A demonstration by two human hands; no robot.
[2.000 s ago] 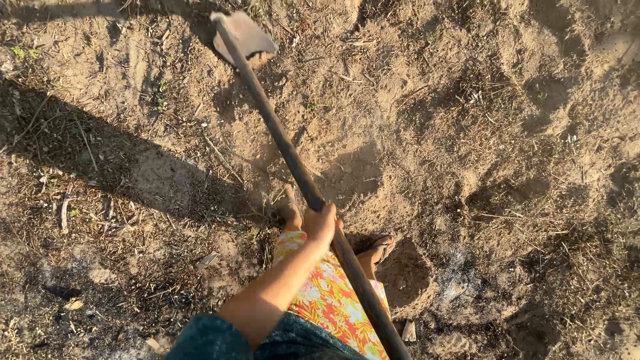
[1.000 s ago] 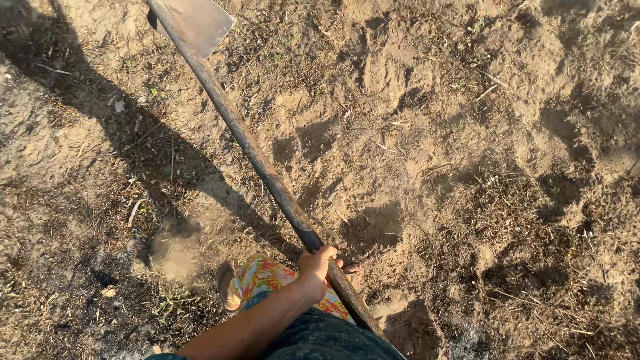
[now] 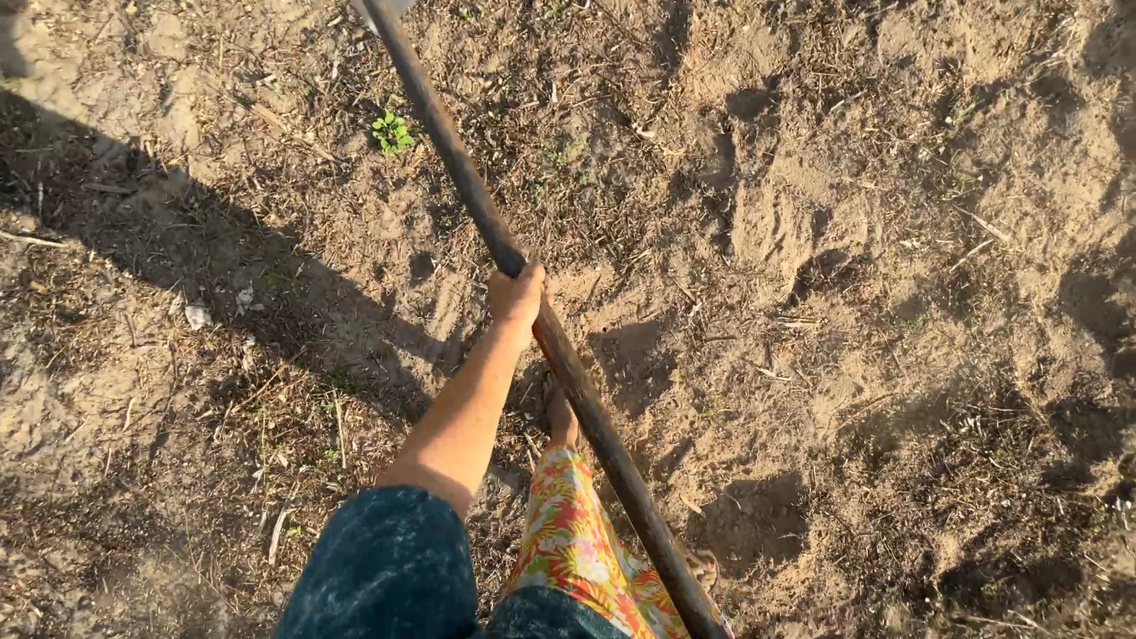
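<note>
My left hand is closed around the middle of a long wooden handle. The handle runs slantwise from the top left of centre to the bottom edge, over my patterned skirt. At its far end, only a small part of a metal blade shows at the top edge; the rest is out of view. My right hand is not in view, and the near end of the handle is cut off by the lower edge.
Uneven dry soil with hollows and dead stalks surrounds me. A small green plant grows left of the handle. One bare foot shows below my hand, beside the handle. A long shadow crosses the ground at the left.
The blade, well in view two seconds ago, is now mostly beyond the top edge. My left hand keeps hold of the handle. The view has shifted over the ground.
</note>
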